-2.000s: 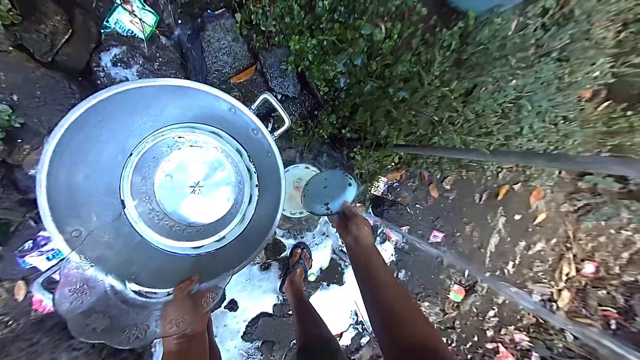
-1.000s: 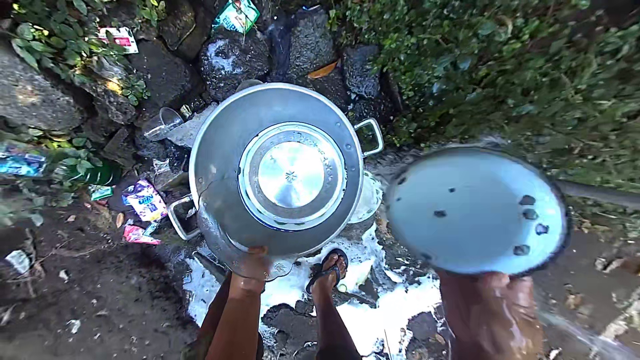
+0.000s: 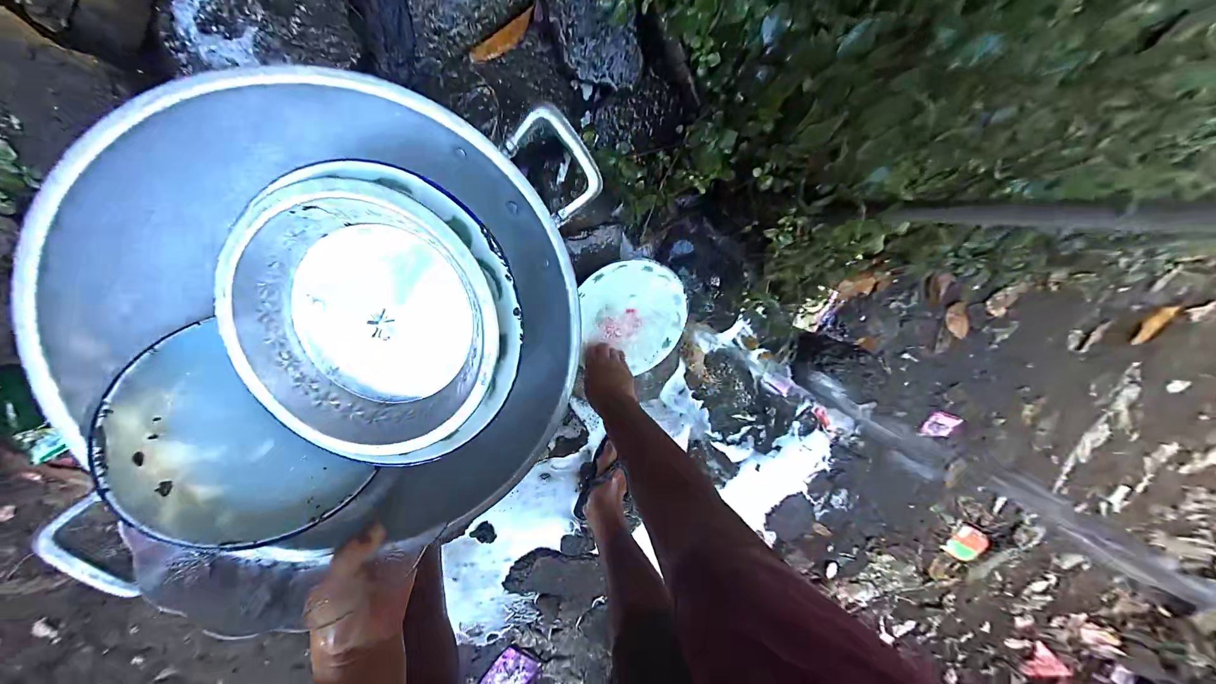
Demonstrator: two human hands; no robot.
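A large two-handled metal pan [image 3: 142, 218] fills the left side of the view. My left hand [image 3: 356, 589] grips its near rim, with the scalloped edge of a clear tray or dish [image 3: 228, 594] under the pan beside it. Inside the pan, a shiny metal plate [image 3: 380, 313] rests on an enamel plate [image 3: 508, 304] with a dark rim. Another enamel plate [image 3: 228, 456], its worn underside up, leans at the pan's lower left. My right hand [image 3: 608, 370] touches the near edge of a floral plate [image 3: 636, 313] to the pan's right; its fingertips are partly hidden.
White foam [image 3: 513, 541] covers the wet ground around my sandaled foot [image 3: 603, 484]. Dark stones [image 3: 598, 47] lie beyond the pan. Leafy plants [image 3: 902, 104] grow at the upper right. A blurred stream of water [image 3: 1045, 513] crosses the littered soil at right.
The enamel plate that my right hand held a second ago now lies in the pan. My right hand has moved to the floral plate beside the pan.
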